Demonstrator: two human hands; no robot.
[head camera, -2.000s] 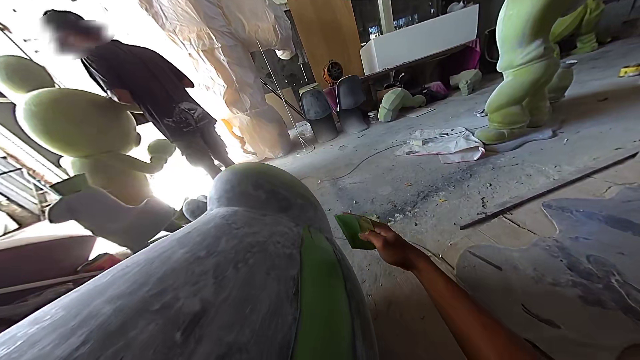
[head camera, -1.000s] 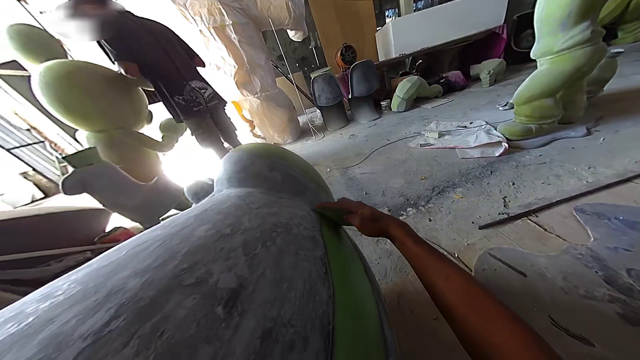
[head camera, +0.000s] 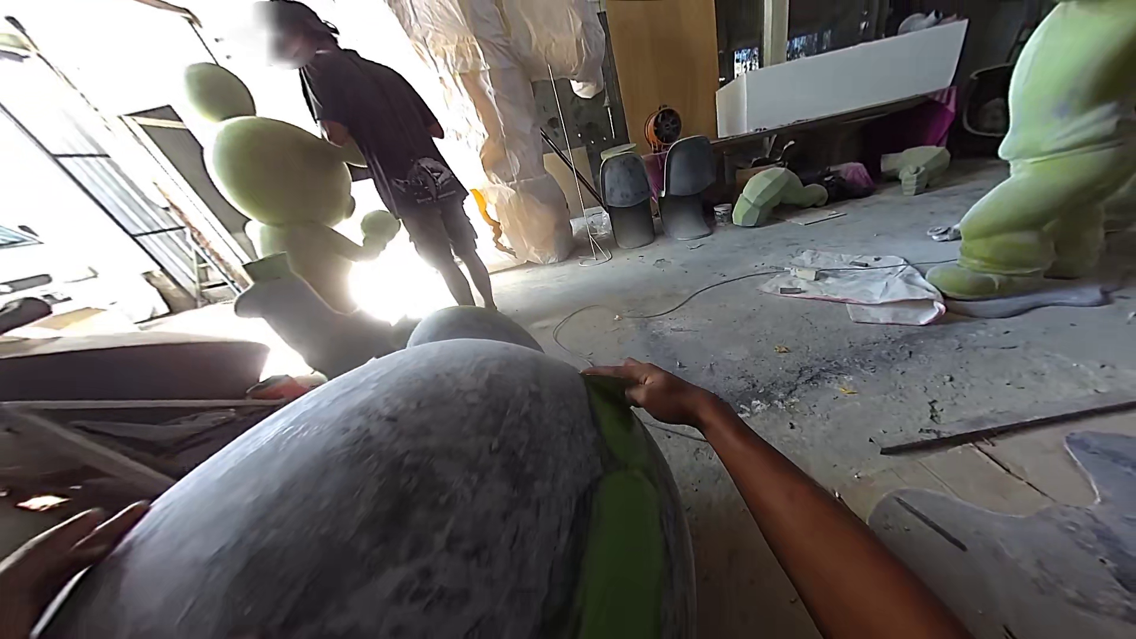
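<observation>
A large rounded sculpture (head camera: 426, 461), mottled grey with a green strip (head camera: 623, 541) down its right side, fills the lower middle. At the upper end of that strip, my right hand (head camera: 666, 392) lies with fingers stretched over the surface. Dark green shows beneath its fingers, where the thin green sheet (head camera: 611, 388) is mostly covered, and its edges blend into the strip. My left hand (head camera: 67, 555) enters at the lower left, fingers extended against or beside the sculpture's left edge, with nothing visible in it. The palm is out of sight.
A person (head camera: 386, 142) stands beyond, beside a pale green rounded figure (head camera: 280, 169). Two dark chairs (head camera: 688, 182) stand farther back. A cable (head camera: 692, 297) and a white sheet (head camera: 874, 288) lie on the floor near green figure legs (head camera: 1038, 195). A flat grey piece (head camera: 1003, 532) lies lower right.
My right hand, held off the sculpture with the green sheet two seconds ago, now rests on it. My left hand has come into view. The view has shifted.
</observation>
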